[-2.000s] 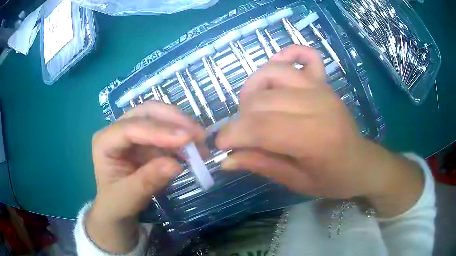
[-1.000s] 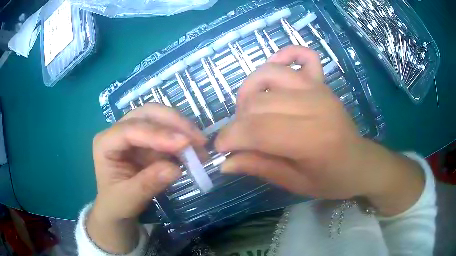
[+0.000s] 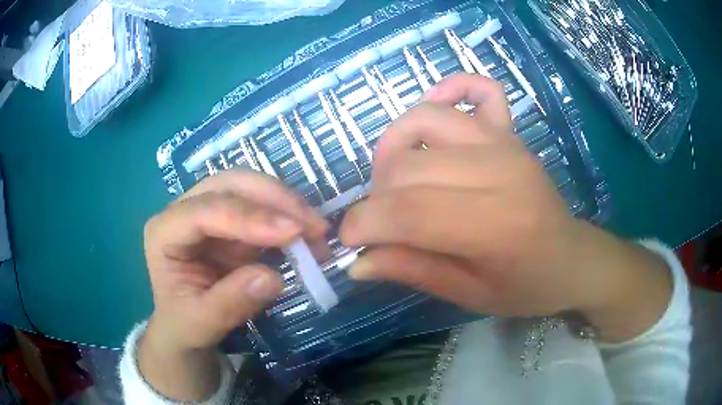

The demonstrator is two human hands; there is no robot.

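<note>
My left hand [image 3: 226, 253] holds a white plastic head [image 3: 313, 277] at its fingertips, over the lower left of the blister tray [image 3: 582, 150]. The head is seen edge-on and slants down to the right. My right hand [image 3: 475, 206] is closed, palm down, over the tray's middle. A short pale and silver piece [image 3: 346, 258] shows at its thumb tip; the rest of it is hidden or blurred. Assembled pieces [image 3: 305, 152] lie in the tray, with silver rods slanted in pairs below a row of white heads.
An open pin box [image 3: 625, 67] heaped with silver pins stands at the upper right. A labelled box [image 3: 107, 63] stands at the upper left, beside a white scrap [image 3: 38, 59]. A clear plastic bag [image 3: 229, 11] lies along the top edge.
The white head in my left fingers has shifted slightly downward. My left thumb sits a little lower and farther from it. My right hand has stayed nearly in place.
</note>
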